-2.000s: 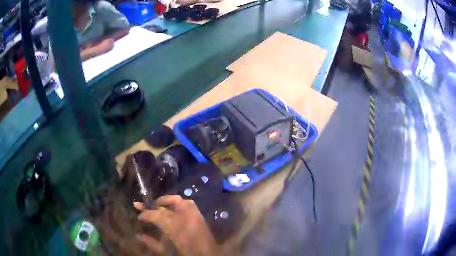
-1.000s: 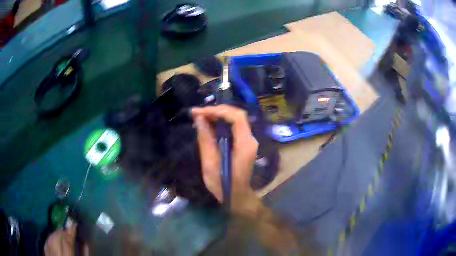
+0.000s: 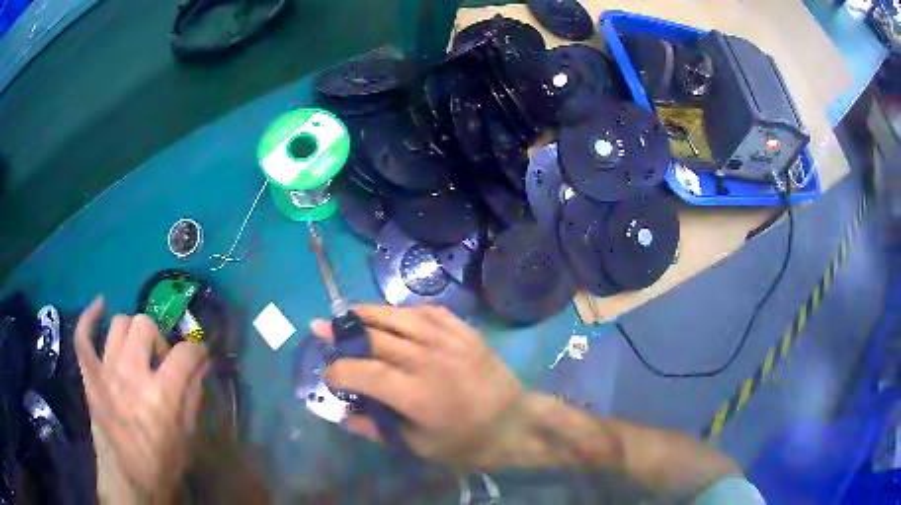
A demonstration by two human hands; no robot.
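My right hand point(image 3: 425, 380) grips the dark handle of the soldering iron point(image 3: 326, 266), its silver barrel pointing up toward the green-rimmed solder spool point(image 3: 303, 148). A speaker plate with a silver face point(image 3: 321, 399) lies partly hidden under this hand. My left hand point(image 3: 138, 395) is at the ear cup with the green circuit board point(image 3: 174, 302), fingers at its lower edge; whether they grip it cannot be told. Solder wire point(image 3: 247, 225) runs from the spool to a curled end on the bench. A white square pad point(image 3: 274, 326) lies between my hands.
A large pile of black speaker plates point(image 3: 445, 148) spreads beyond my right hand. The blue tray point(image 3: 726, 192) with the soldering station point(image 3: 756, 108) stands on cardboard point(image 3: 603, 304) at the right. A small round metal-rimmed part point(image 3: 185, 238) lies left. Dark parts point(image 3: 40, 375) crowd the left edge.
The view has shifted down and left. The iron has moved from the tray side to beside the spool, in my right hand. My left hand has come fully into view at the ear cup.
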